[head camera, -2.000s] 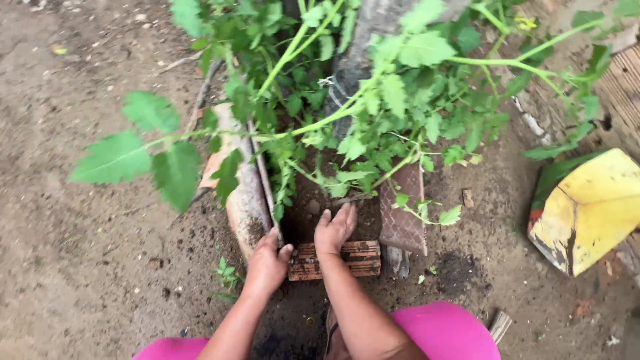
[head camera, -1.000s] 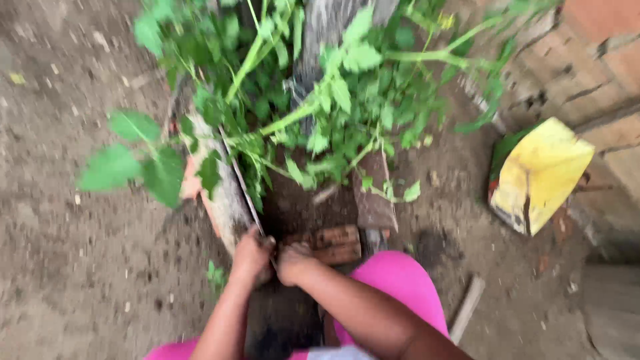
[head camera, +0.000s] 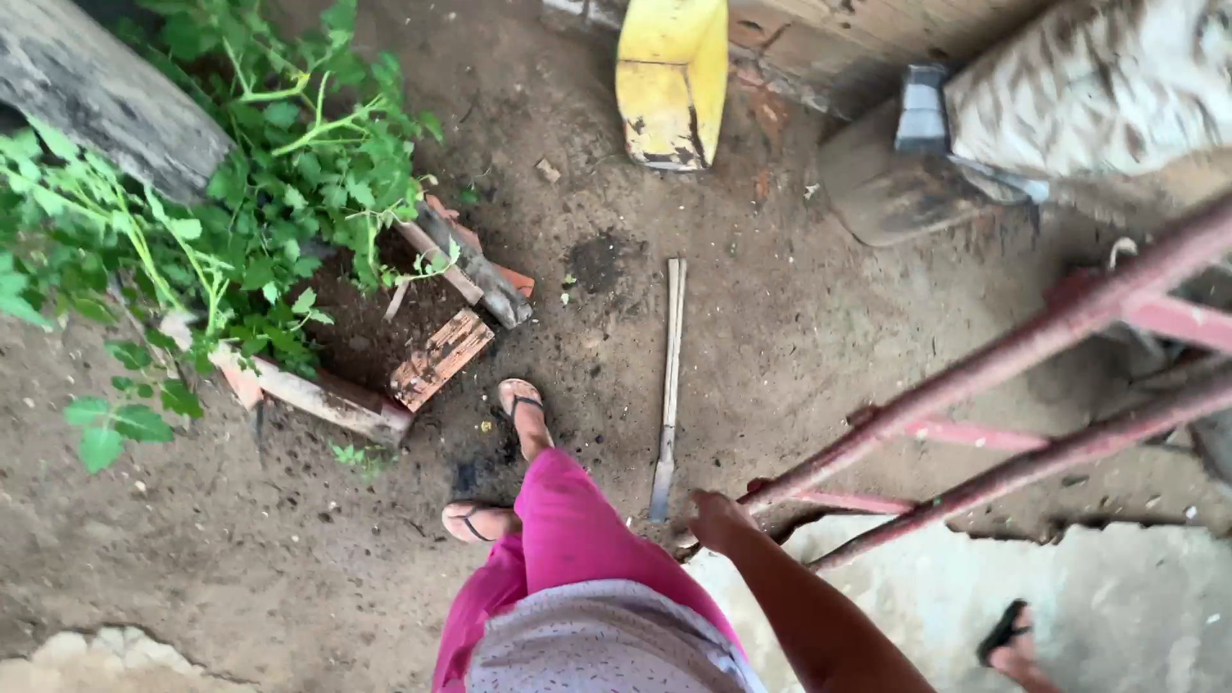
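Observation:
My right hand is beside the lower end of a red metal ladder-like frame; whether its fingers grip the rail cannot be told. Just left of that hand a wooden stick lies on the soil, its lower end dark grey. My left hand is out of view. Leafy green plants grow at the upper left in a small bed. A hollow clay brick closes one side of the bed, between a worn board and a grey piece of wood.
A cut yellow container stands near a brick wall. A grey post leans over the plants. At the right, a whitish sack rests above the soil. Another person's sandalled foot is on the concrete edge at the lower right.
Both hands were low at the brick and board of the bed; my right hand is now away from them, by the red frame, and my left hand has left view. The view has turned and risen.

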